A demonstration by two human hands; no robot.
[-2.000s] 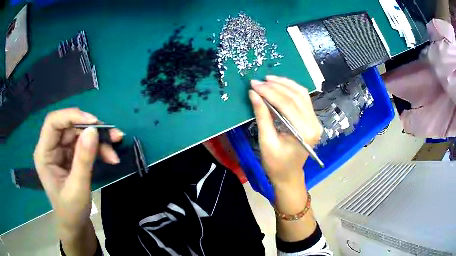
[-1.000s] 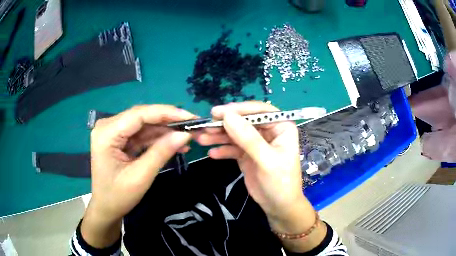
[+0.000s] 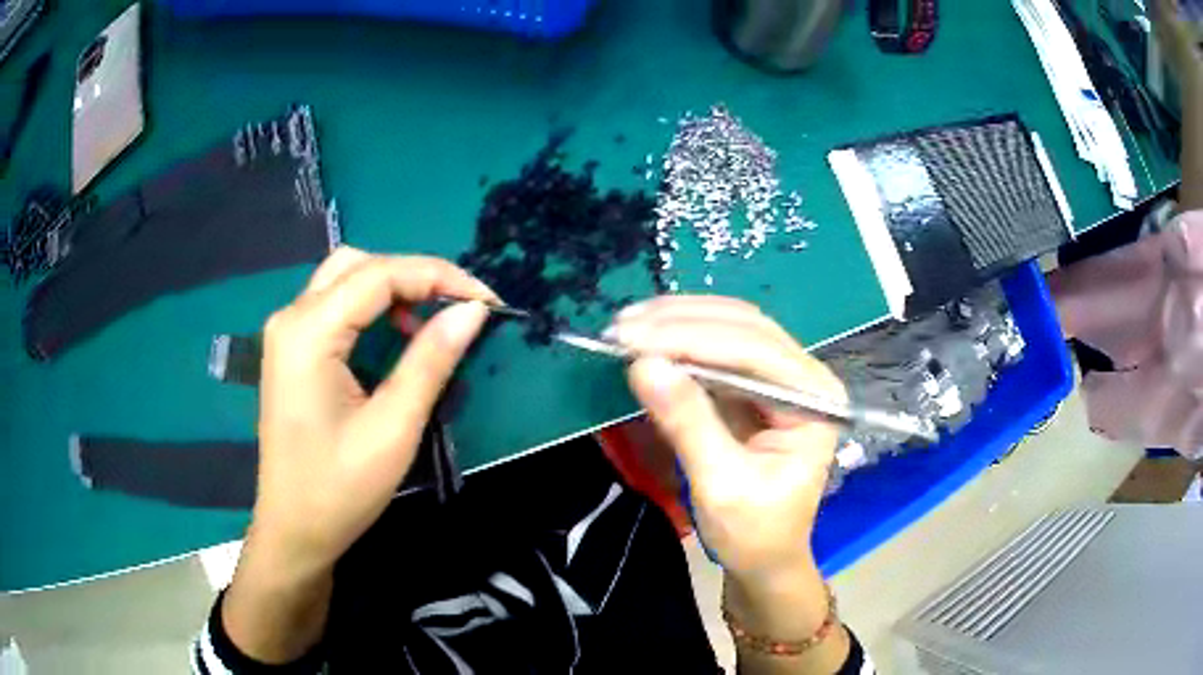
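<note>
My left hand (image 3: 363,396) pinches a thin dark strip part (image 3: 507,311) between thumb and fingertips; most of it is hidden by the hand. My right hand (image 3: 739,429) holds the silver tweezers (image 3: 765,390), with the tip just right of the strip's end and a small gap between them. A loose heap of small black parts (image 3: 548,231) lies behind the hands. A heap of small silver parts (image 3: 719,185) lies right of it. Stacked dark strips (image 3: 185,237) lie at left, with a shorter strip row (image 3: 165,471) nearer me.
A black sheet with white edges (image 3: 956,205) lies at right. A blue bin (image 3: 910,495) of silvery pieces is below the table edge. A phone (image 3: 108,99) lies upper left. A metal cup (image 3: 781,29) and a blue basket (image 3: 435,11) stand at the far side. A person in pink (image 3: 1148,336) is at right.
The right hand first came over to the left hand with the tweezers, then drew slightly back to the right. The left hand rose and still pinches the strip. The camera view shifted.
</note>
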